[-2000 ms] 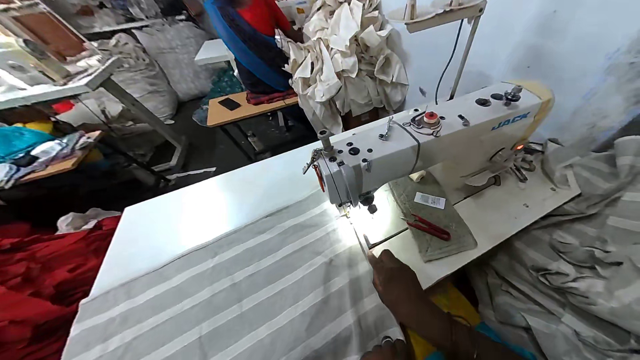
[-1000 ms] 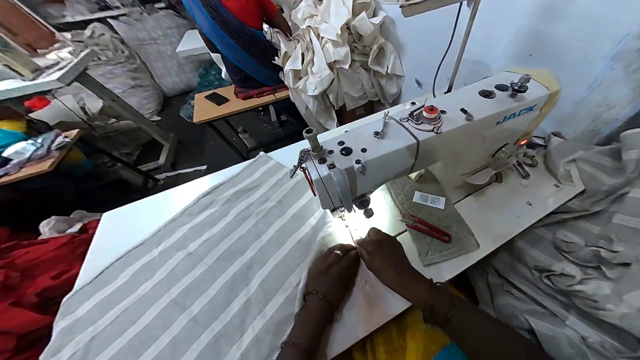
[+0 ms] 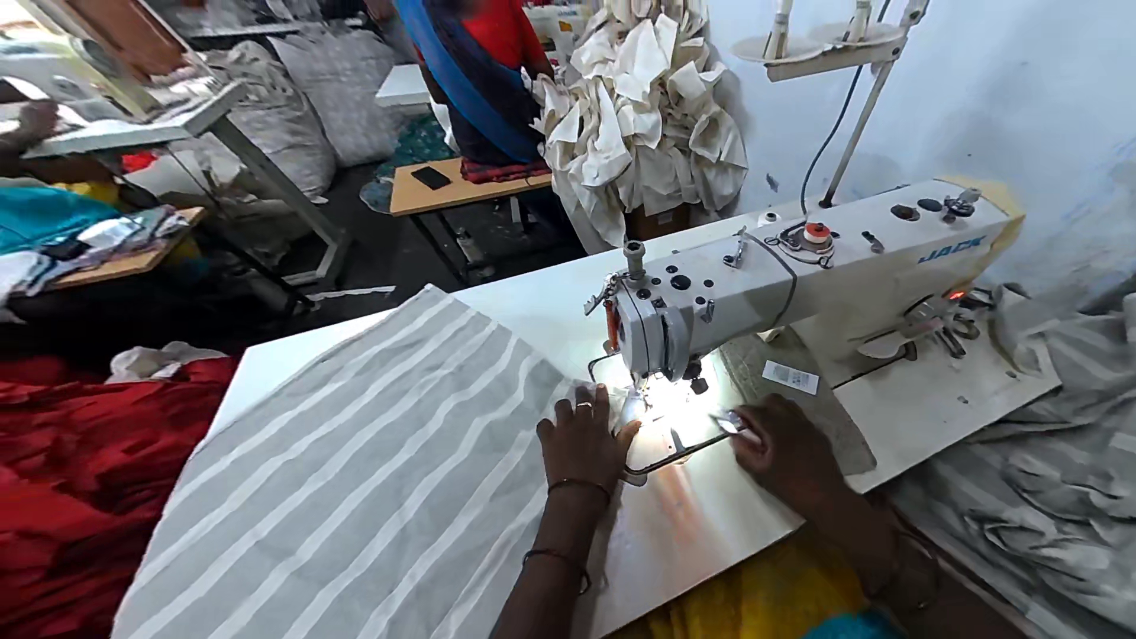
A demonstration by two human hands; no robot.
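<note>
My left hand (image 3: pixel 586 444), with a ring on one finger, lies on the edge of a grey-and-white striped cloth (image 3: pixel 382 461), just left of the lit needle area of a Jack sewing machine (image 3: pixel 728 284). Its fingers are spread. The cloth covers the left part of the white table. In my right hand (image 3: pixel 785 453), right of the needle, is a small cutting tool, seemingly thread snips (image 3: pixel 729 422); its metal blades point left and my fingers hide most of the handles. A grey mat (image 3: pixel 843 435) with a printed tag (image 3: pixel 790 377) lies beyond my right hand.
More striped cloth (image 3: pixel 1047 506) is heaped at the right, red cloth (image 3: pixel 98 461) at the left. A thread stand (image 3: pixel 834 58) rises behind the machine. Past the table are a person (image 3: pixel 497 80), a bench (image 3: pixel 479 191) with a phone (image 3: pixel 431 177), and a pile of cream cloth (image 3: pixel 639 115).
My hands, together near the needle a second ago, are now apart. The red-handled snips seen on the mat earlier are gone from it, and my right hand now holds a tool.
</note>
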